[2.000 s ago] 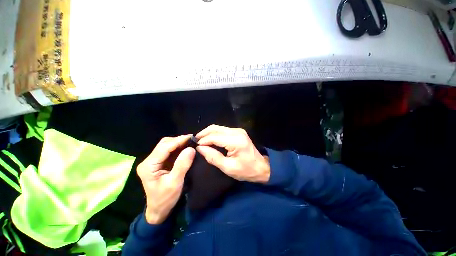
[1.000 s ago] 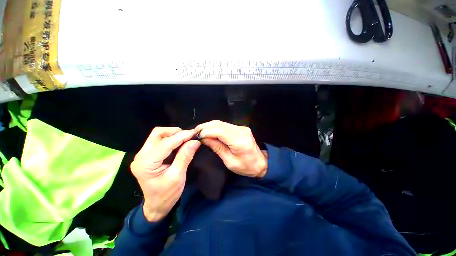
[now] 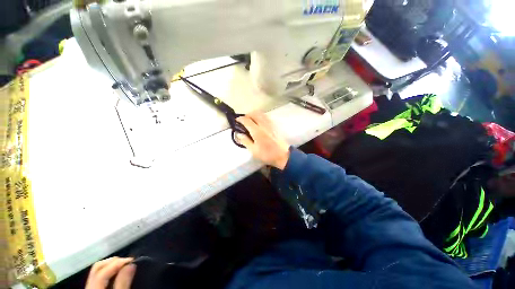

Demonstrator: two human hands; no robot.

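The tailor's shears (image 3: pixel 225 107) lie on the white sewing-machine table, blades pointing up and left below the machine arm. My right hand (image 3: pixel 263 139) is on their black loop handles, its fingers around or over the loops. My left hand (image 3: pixel 112 273) is low at the bottom edge, partly cut off, with its fingers on black fabric (image 3: pixel 161 274) below the table's front edge. How much of the fabric it grips is hidden in the dark.
The cream sewing-machine head (image 3: pixel 226 28) spans the table. A small dark red tool (image 3: pixel 308 105) lies near the table's right end. Cardboard with yellow tape (image 3: pixel 23 226) lines the left edge. A heap of black garments with neon parts (image 3: pixel 418 152) and a blue bin (image 3: pixel 490 254) are at right.
The view has swung right and up, bringing in the machine and garment heap. My hands have parted; my right hand has reached to the shears, my left is lower left with black fabric.
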